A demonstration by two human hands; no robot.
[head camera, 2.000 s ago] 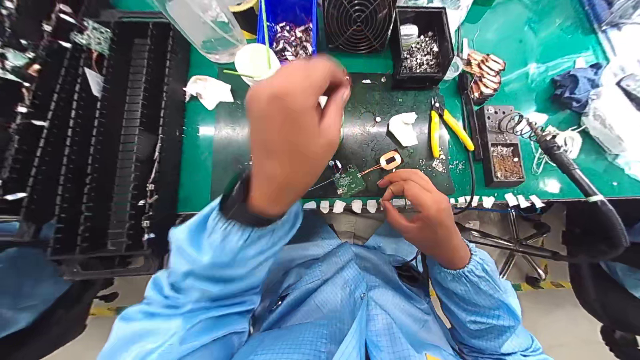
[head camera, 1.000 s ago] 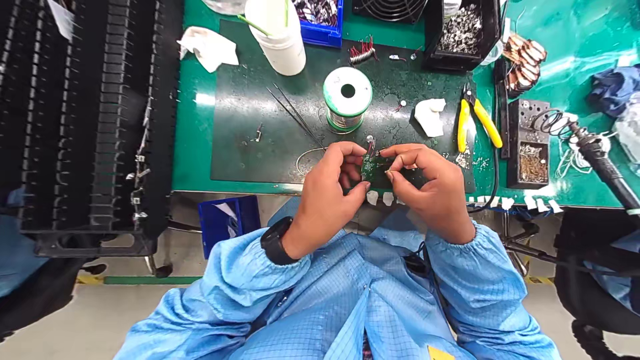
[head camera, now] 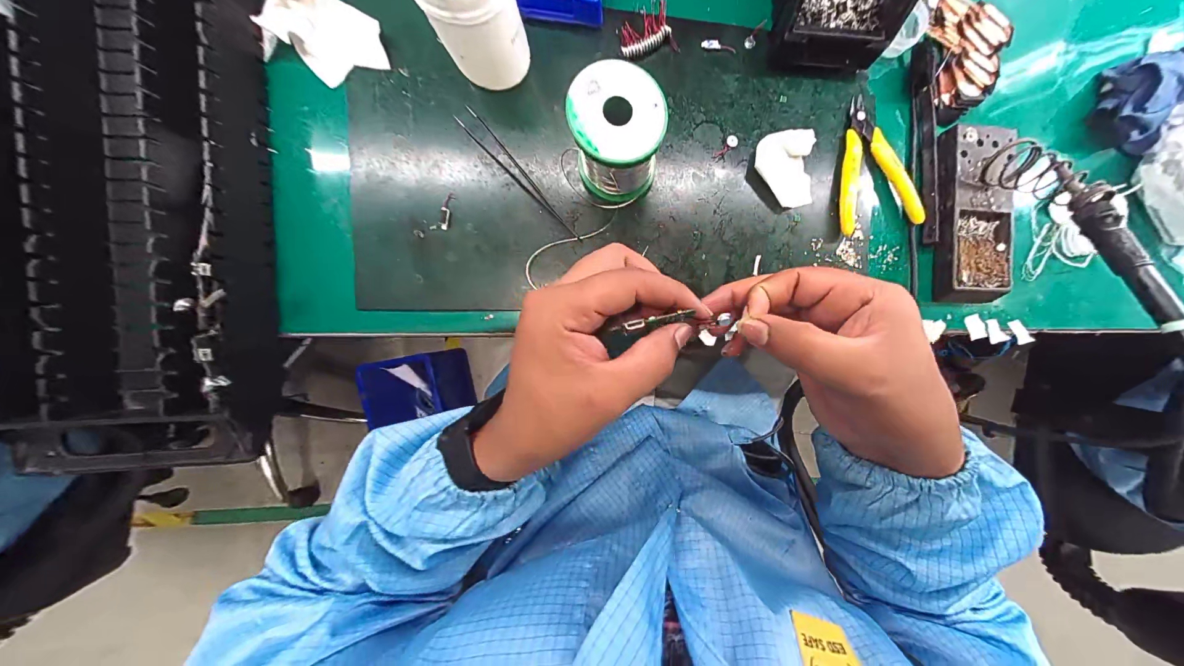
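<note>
Near the table's front edge, my left hand [head camera: 592, 356] pinches a small green circuit board [head camera: 652, 324] between thumb and fingers, tilted nearly edge-on. My right hand [head camera: 837, 351] meets it fingertip to fingertip, its thumb and index finger closed on a tiny part [head camera: 731, 324] with thin wire; its exact kind is too small to tell. A spool of solder wire [head camera: 618, 125] stands upright on the dark mat beyond my hands. Black tweezers [head camera: 518, 174] lie to the spool's left, and yellow-handled side cutters [head camera: 869, 171] lie to the right.
A white bottle [head camera: 483, 42] stands at the back. On the right are a soldering iron [head camera: 1101, 213] in its coiled holder, a parts box [head camera: 976, 231], and copper coils [head camera: 971, 51]. Crumpled white tissue [head camera: 784, 166] lies on the mat. A black slotted rack [head camera: 129, 222] fills the left.
My left hand has come down from above the mat to the board beside my right hand. The solder spool now stands on the mat, where none stood two seconds ago. The view has shifted closer.
</note>
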